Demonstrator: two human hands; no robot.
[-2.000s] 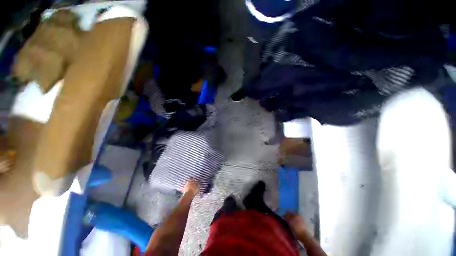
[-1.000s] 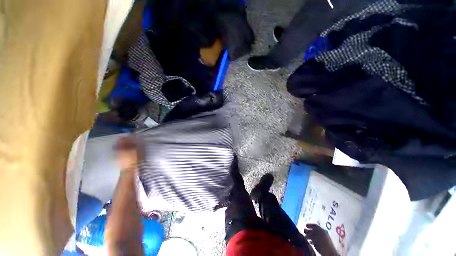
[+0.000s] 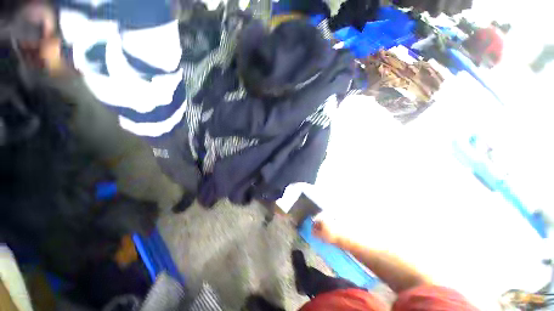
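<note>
My right hand [image 3: 322, 231] is near the lower middle, beside the blue edge under the white board [image 3: 389, 182]. It is small and overexposed, so I cannot tell whether its fingers are open or closed. My left hand is out of the picture. A pale, fine-checked cloth [image 3: 164, 294] shows only in part at the bottom left edge. A dark garment pile [image 3: 261, 115] with black-and-white check patches hangs at the board's far left end.
A person in dark clothes [image 3: 48, 140] is at the left, with one leg reaching towards the pile. Speckled floor [image 3: 225, 243] lies below it. Blue plastic [image 3: 383, 30] and crumpled brown material [image 3: 401, 73] are behind. Glare hides most of the board.
The view has swung to the right and up. My left hand, earlier at the checked cloth, has left the picture, and the cloth is now at the bottom edge. My right arm reaches further forward.
</note>
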